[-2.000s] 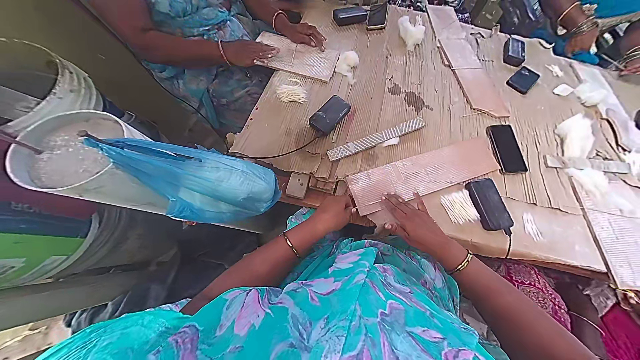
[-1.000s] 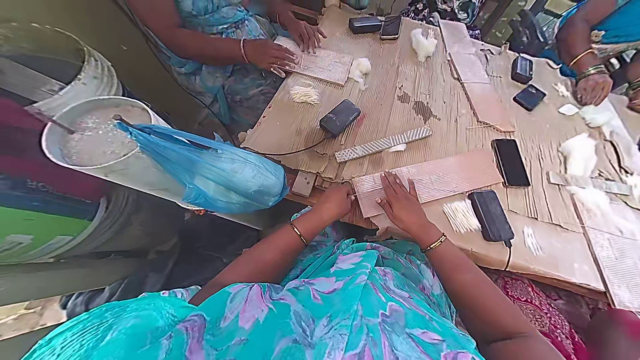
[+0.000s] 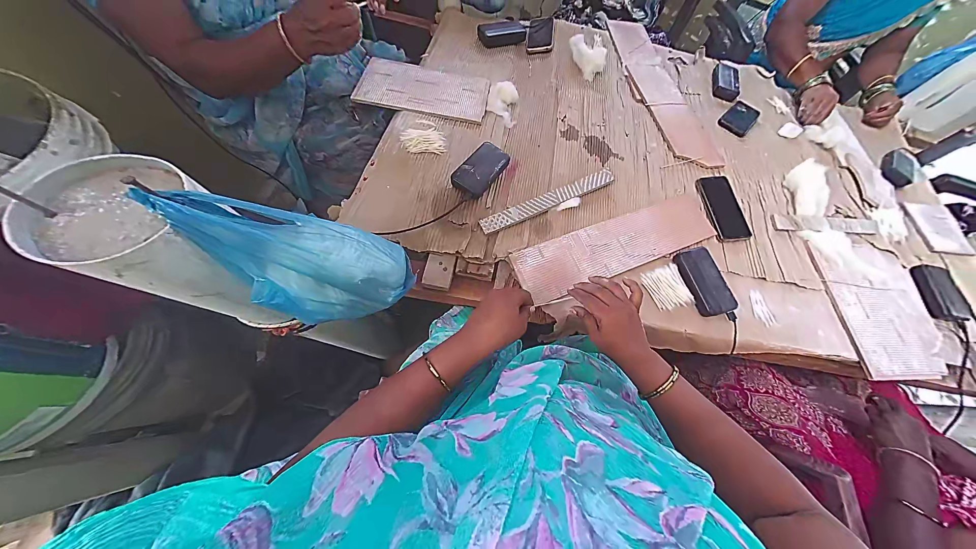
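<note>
A pinkish ribbed board (image 3: 618,244) lies at a slant on the cardboard-covered table before me. At its near left corner my left hand (image 3: 503,314) has its fingers drawn in; what is between them is hidden. My right hand (image 3: 611,316) rests at the board's near edge, fingers bent and thumb apart, with nothing visible in it. Thin white cotton wicks (image 3: 666,287) lie in a pile right of that hand, beside a black box with a cable (image 3: 705,281). Beyond the board are a perforated metal strip (image 3: 547,201) and a small tuft of cotton (image 3: 568,204).
On the left stand a white bucket (image 3: 160,263) and a blue plastic bag (image 3: 335,267). A phone (image 3: 723,208) lies right of the board. Across the table are another board (image 3: 422,90), cotton (image 3: 589,56) and a black box (image 3: 480,169). Other people sit around the table.
My right hand has moved from the board's surface to its near edge. The person across on the left has lifted their hands off their board.
</note>
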